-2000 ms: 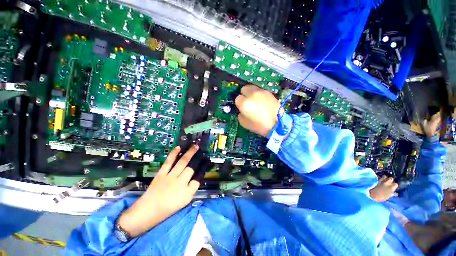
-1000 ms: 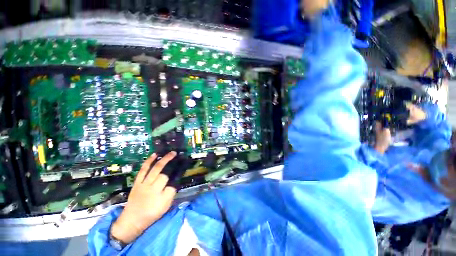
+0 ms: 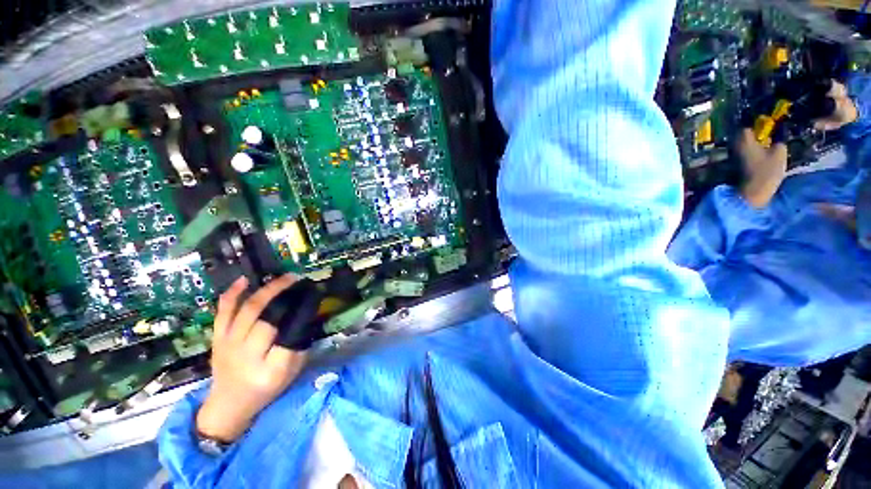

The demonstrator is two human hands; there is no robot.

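My left hand (image 3: 250,351) is at the near edge of the carrier, holding dark black parts (image 3: 294,313), apparently cylinders, against the palm. Its fingertips rest by the frame between two boards. My right hand is cut off by the top edge; only its blue sleeve (image 3: 592,172) shows, stretched across the line. A green main board (image 3: 329,181) lies in a black carrier in front of me, with two white-topped capacitors (image 3: 247,149) at its upper left and a yellow part (image 3: 289,237) near its lower edge. A second green board (image 3: 110,229) lies to the left.
A narrow green board strip (image 3: 253,43) lies above the main board. Pale green latches (image 3: 212,220) sit between the boards. A silver rail (image 3: 143,411) runs along the near side. At the right, another person's hands (image 3: 764,167) work over a board with yellow parts.
My right arm has swung from the board to up and away, its hand leaving the picture. My left hand keeps the black parts. The view has shifted, and the blue bin is out of sight.
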